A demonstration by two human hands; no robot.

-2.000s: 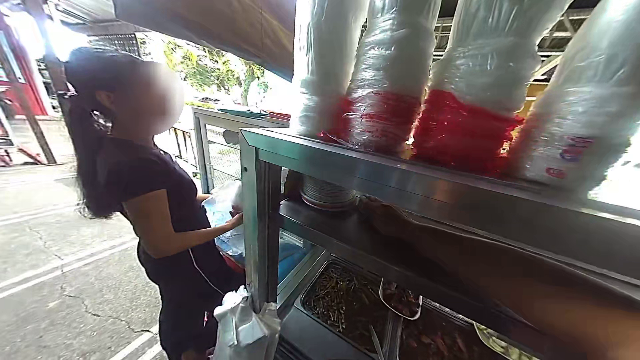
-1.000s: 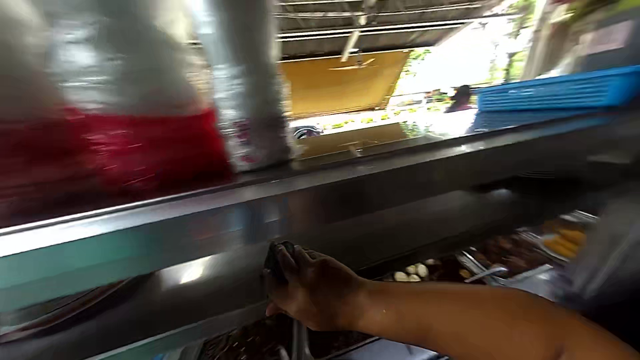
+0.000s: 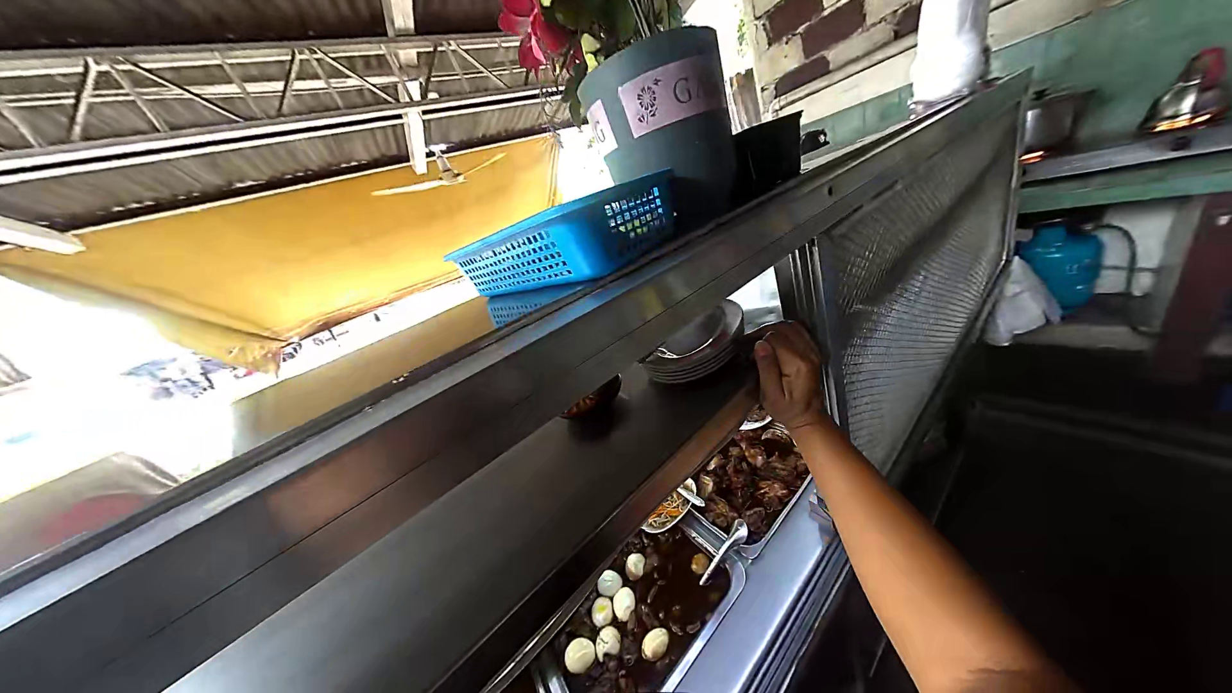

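Note:
My right hand reaches in from the lower right to the far end of a metal shelf in a food display case. Its fingers are curled at the shelf's edge, close to a stack of plates and the case's upright frame. Whether it holds anything is hidden. Below the shelf are a metal tray of dark stew with boiled eggs and a spoon, a tray of browned meat pieces and a dish of shredded food. My left hand is out of view.
On the case's top stand a blue plastic basket, a flower pot with red flowers and a black container. A mesh-patterned panel closes off the right side. Beyond it are a blue gas cylinder and a kettle.
The view has swung far to the right along the case. My right hand, which had a dark thing in its fist one second ago, is now at the shelf's far end beside the plates.

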